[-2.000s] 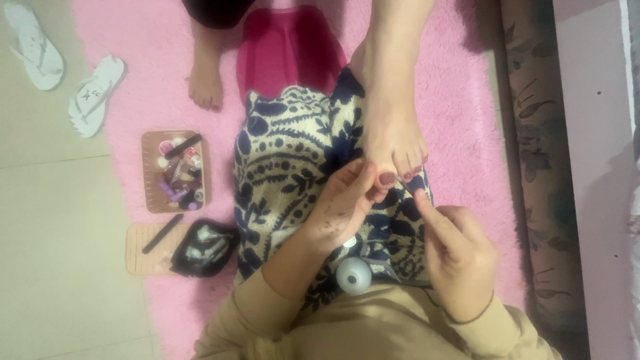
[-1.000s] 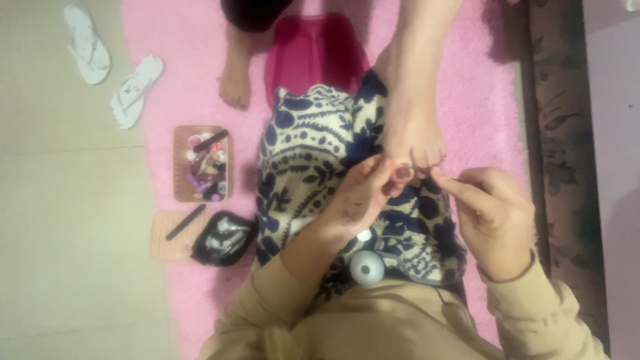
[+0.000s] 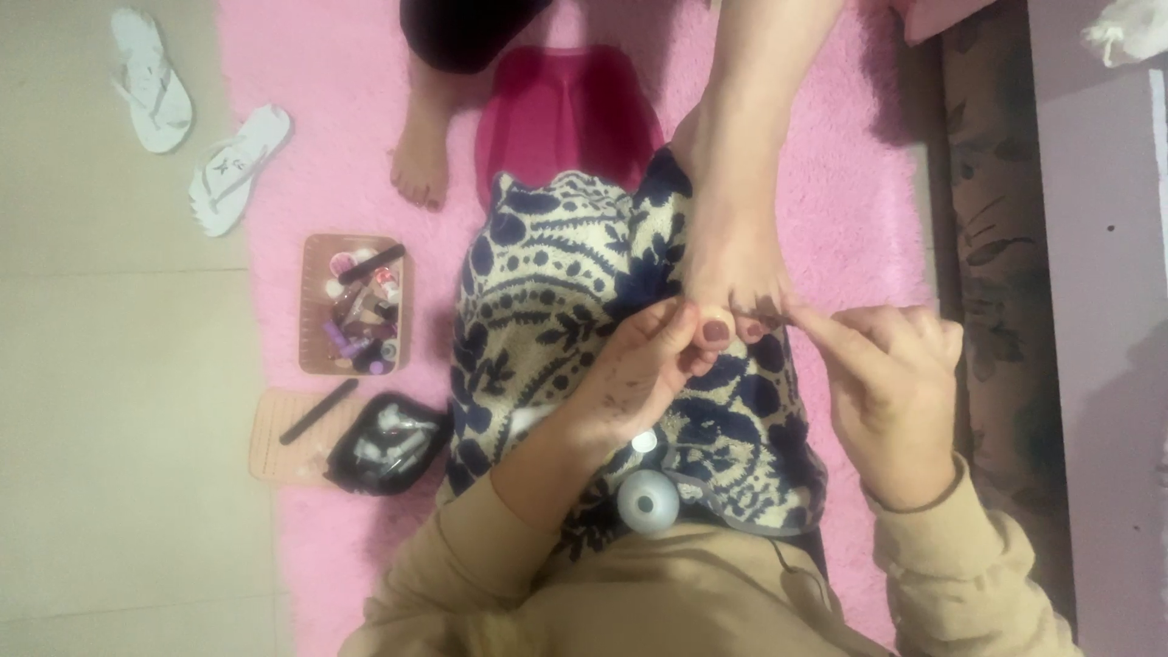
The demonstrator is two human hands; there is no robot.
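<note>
Another person's foot [image 3: 735, 246] with dark polish on the toenails rests over the blue-and-cream patterned towel [image 3: 547, 265] on my lap. My left hand [image 3: 639, 370] grips its big toe between thumb and fingers. My right hand [image 3: 881, 374] has its index finger stretched out to touch the smaller toes, the other fingers curled; whether it holds anything cannot be seen. Close to my body a round pale bottle [image 3: 648, 501] stands on the towel, with a small white round thing [image 3: 644, 442] just beyond it.
A basket [image 3: 307, 306] of polish bottles and a dark nail file lies left on the pink rug [image 3: 876, 219]. Below it are a peach lid [image 3: 274, 411], a second file [image 3: 319, 411] and a black pouch [image 3: 342, 465]. White flip-flops [image 3: 151, 96], the other foot [image 3: 422, 155] and a magenta basin [image 3: 570, 109] lie beyond.
My right index finger has moved from beside the big toe to the smaller toes at the foot's right side. My left hand stays at the big toe. The view has shifted.
</note>
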